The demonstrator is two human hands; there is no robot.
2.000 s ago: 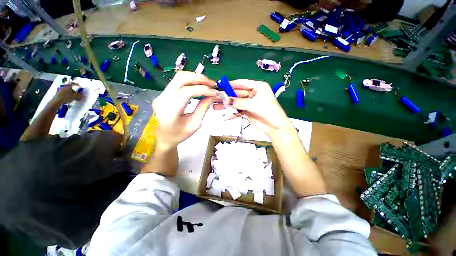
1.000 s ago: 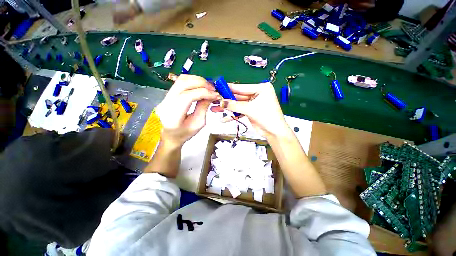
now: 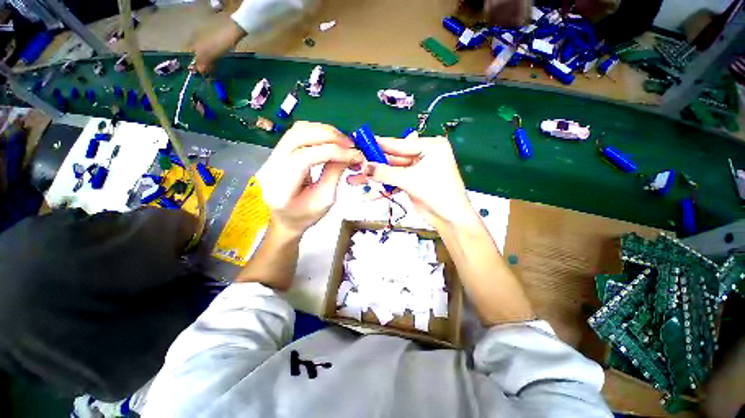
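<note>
A blue battery cell (image 3: 369, 144) is held tilted between the fingertips of both hands, above the parts box. My left hand (image 3: 304, 175) grips its left side. My right hand (image 3: 421, 175) grips its right side. Thin dark and red lead wires (image 3: 397, 210) hang below the right fingers, over the box's far edge. The fingers hide the cell's lower part, and I cannot tell whether a white piece is on it. The brown parts box (image 3: 333, 269) holds many white pieces (image 3: 392, 276) and sits on a white sheet (image 3: 306, 273).
A green conveyor belt (image 3: 343, 110) crosses behind my hands, carrying blue cells and pink-and-white units (image 3: 564, 129). Green PCB panels (image 3: 666, 314) are heaped at right. A yellowish hose (image 3: 153, 102) hangs at left, near a person's dark-covered head (image 3: 98, 302). Another person's hand (image 3: 216, 45) reaches over the belt.
The belt's items have shifted left. The white piece seen at my fingertips earlier no longer shows, and the wires hang lower. Another person's hand has come over the belt at upper left.
</note>
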